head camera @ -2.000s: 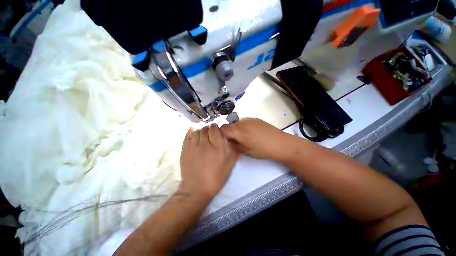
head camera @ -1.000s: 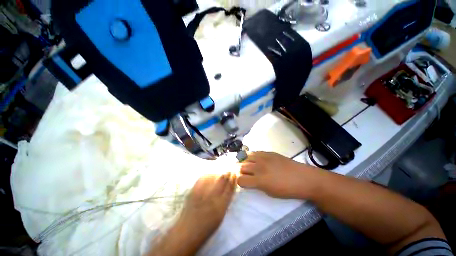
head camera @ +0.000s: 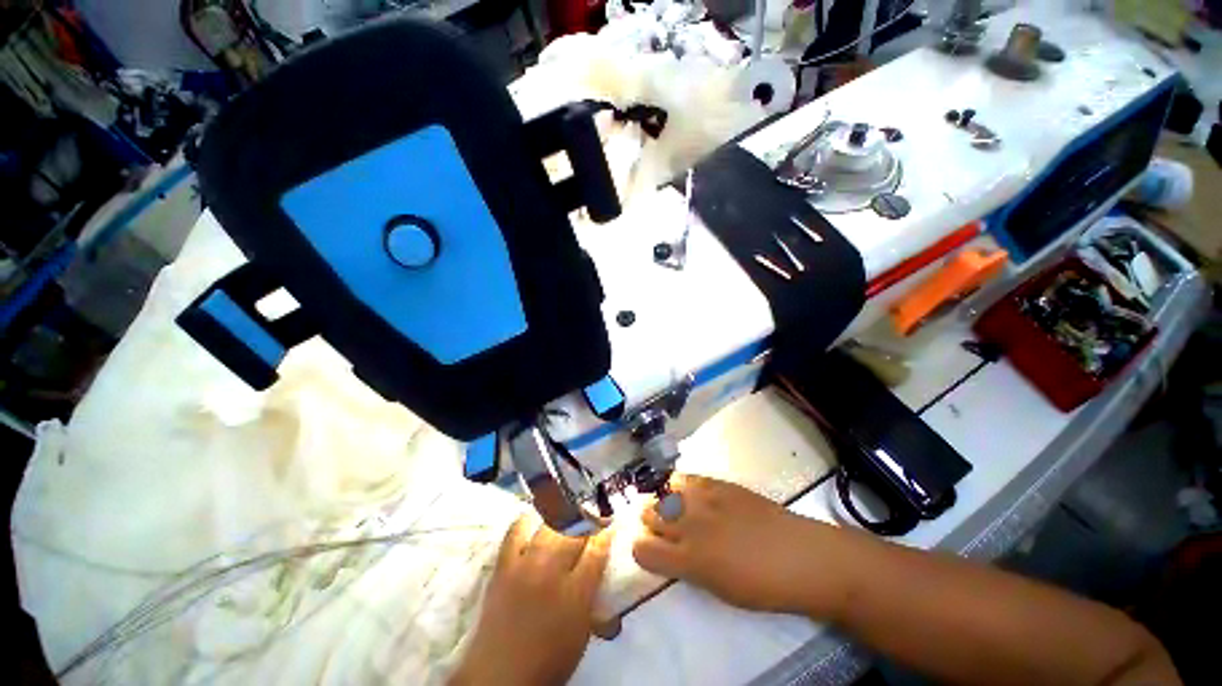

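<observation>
A big heap of cream-white fabric (head camera: 268,483) covers the left of the table and runs to the brightly lit needle area of a white sewing machine (head camera: 684,322). My left hand (head camera: 543,590) is on the fabric just left of and in front of the presser foot, fingers close together at its edge. My right hand (head camera: 717,543) is right beside the foot, fingers bent, fingertips at the lit spot. Glare and my fingers hide the stitching point and whatever is under my right fingertips. Long thin grey strands (head camera: 201,583) lie across the fabric.
A black phone holder with a blue centre (head camera: 442,295) stands above the needle. A black band (head camera: 791,255) with shiny slivers wraps the machine arm. An orange piece (head camera: 945,288) is on its front. A black device (head camera: 891,442) with a looped cable and a red tray (head camera: 1059,342) are at right.
The view has tilted up, so the machine and hands sit lower and more of the holder and machine top shows. My hands are slightly apart, and bare bed with a dark line shows between them.
</observation>
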